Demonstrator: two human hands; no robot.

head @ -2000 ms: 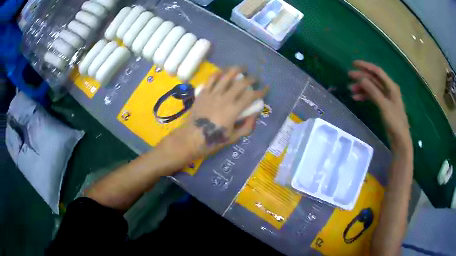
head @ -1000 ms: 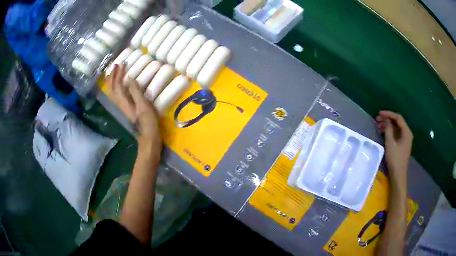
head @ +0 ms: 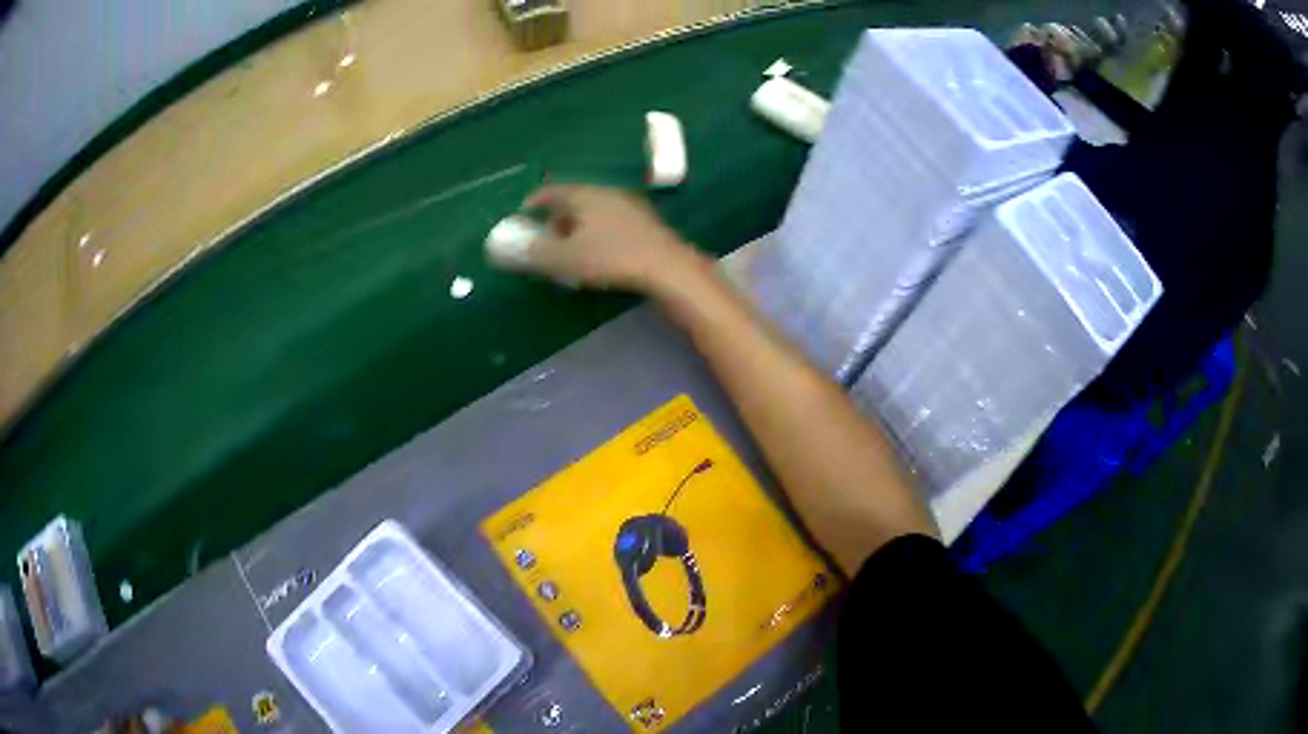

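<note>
My right hand [head: 610, 237] reaches over the green belt, its fingers closed on a white oblong device [head: 512, 242]. A second white device with a reddish edge [head: 666, 149] lies on the belt beyond the hand. Another white device [head: 789, 108] lies further right, beside the tray stacks. The empty white three-compartment tray [head: 395, 638] lies on the printed cardboard mat [head: 574, 645], at the lower left. My left hand [head: 139, 721] is mostly cut off by the bottom edge at lower left; its fingers and anything in them cannot be made out.
Tall stacks of empty trays [head: 918, 158] stand at the right. A filled tray [head: 62, 588] is on the belt at far left, with part of another beside it. A tan ledge [head: 215, 187] and small box [head: 535, 22] lie beyond. A person in dark clothing [head: 1219, 158] is at upper right.
The view has swung right, bringing the tray stacks into sight and losing the device rows. My right hand has moved out over the belt and taken hold of a device.
</note>
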